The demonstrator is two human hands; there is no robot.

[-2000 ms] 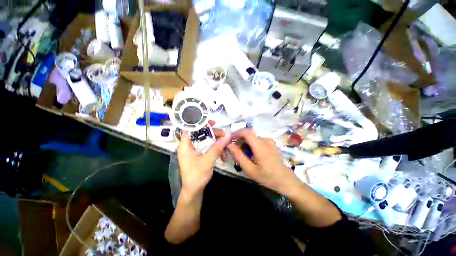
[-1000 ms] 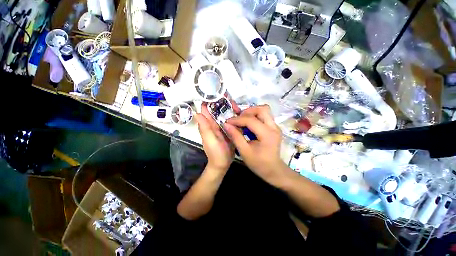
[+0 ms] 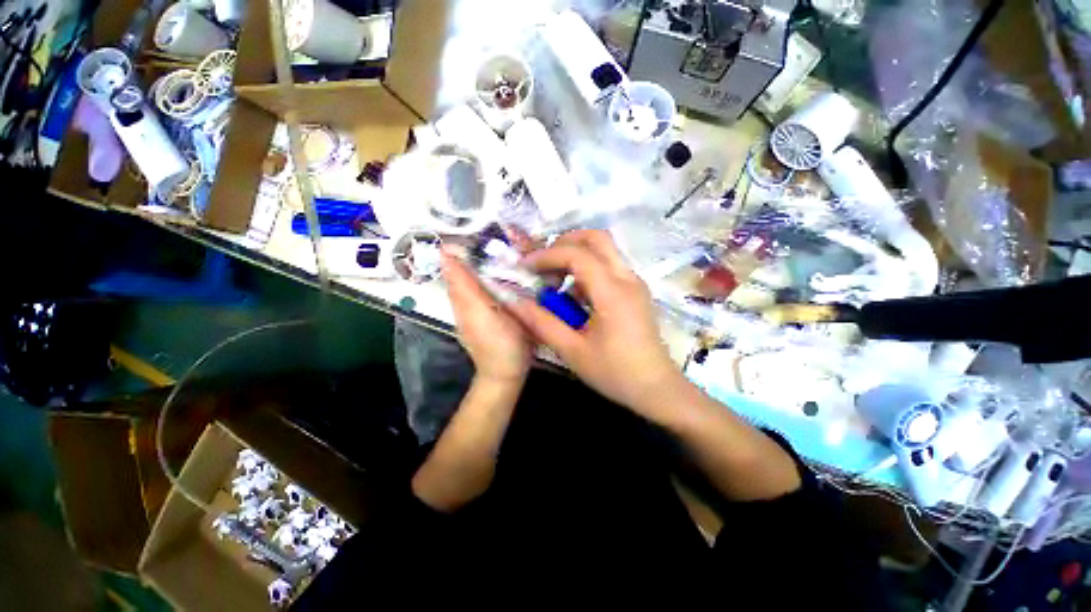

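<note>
My left hand (image 3: 488, 331) holds a white handheld fan body (image 3: 459, 189) by its handle, the round open head pointing away from me. A small dark circuit board (image 3: 493, 249) shows in the open handle below the head, blurred. My right hand (image 3: 608, 313) is at the handle's near end, its fingers around a bright blue cell (image 3: 562, 307) that lies against the handle. My fingers hide most of the handle; whether the cell sits inside it I cannot tell.
Loose blue cells (image 3: 335, 218) lie by the cartons (image 3: 254, 161) at left. A grey metal feeder (image 3: 708, 62) stands at the back. A black screwdriver (image 3: 969, 319) reaches in from the right. Crumpled plastic film (image 3: 927, 120) lies at right. A floor carton (image 3: 180, 508) holds small parts.
The fan body has moved up in view from two seconds ago and slightly left since one second ago. The blue cell at my right hand now shows more clearly between the fingers.
</note>
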